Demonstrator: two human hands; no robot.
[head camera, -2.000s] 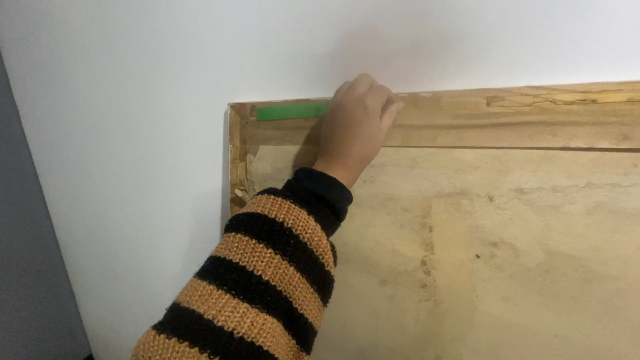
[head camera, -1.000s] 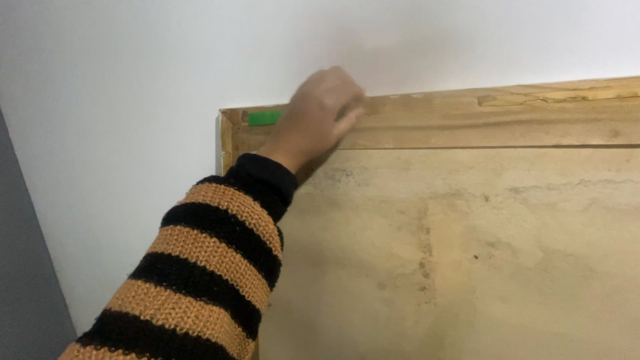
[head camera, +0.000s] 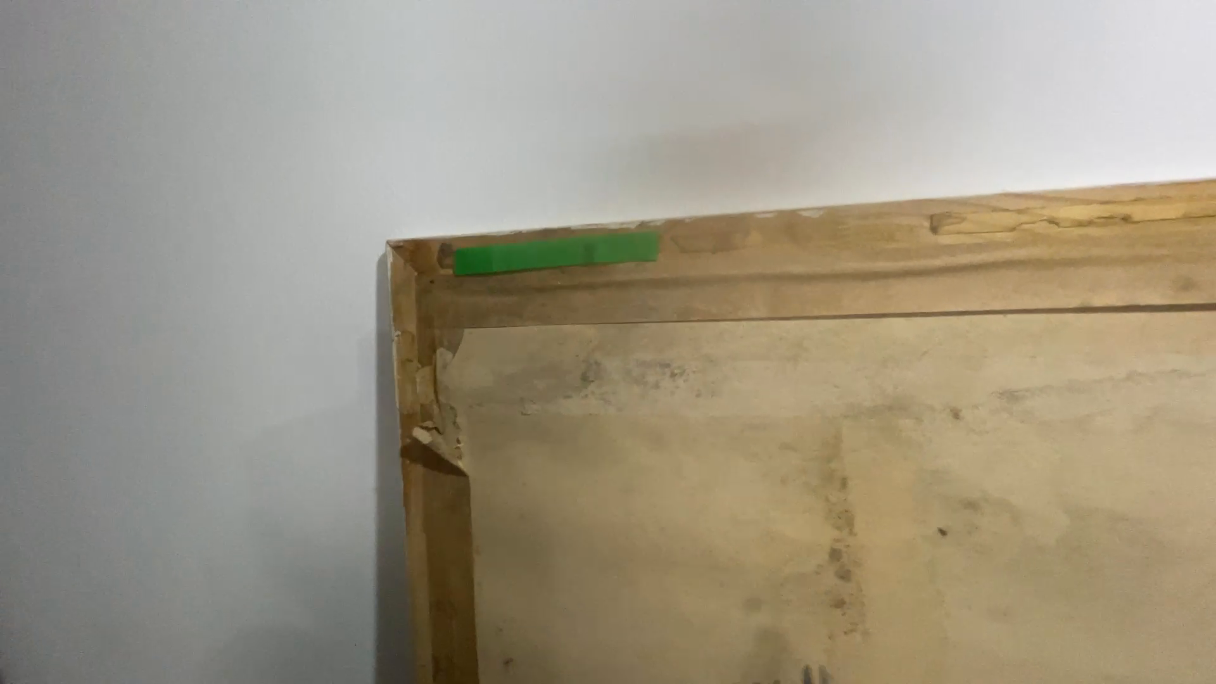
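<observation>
Neither of my hands is in the head view. A strip of green tape (head camera: 556, 254) lies flat along the top bar of a wooden frame (head camera: 760, 285), close to its upper left corner. Inside the frame is a stained, yellowed backing sheet (head camera: 665, 494) with dark spots. Its upper left edge is torn, and a loose flap (head camera: 439, 450) curls over the frame's left bar. A strip of cracked brown tape or paper (head camera: 1054, 220) runs along the top bar at the right.
A pale wall (head camera: 190, 285) is behind the frame, above it and to its left. A narrow shadow falls on the wall beside the frame's left edge.
The hand in the black and orange striped knitted sleeve, at the frame's top bar before, has left the view. The whole green strip now shows; the hand partly covered that area earlier.
</observation>
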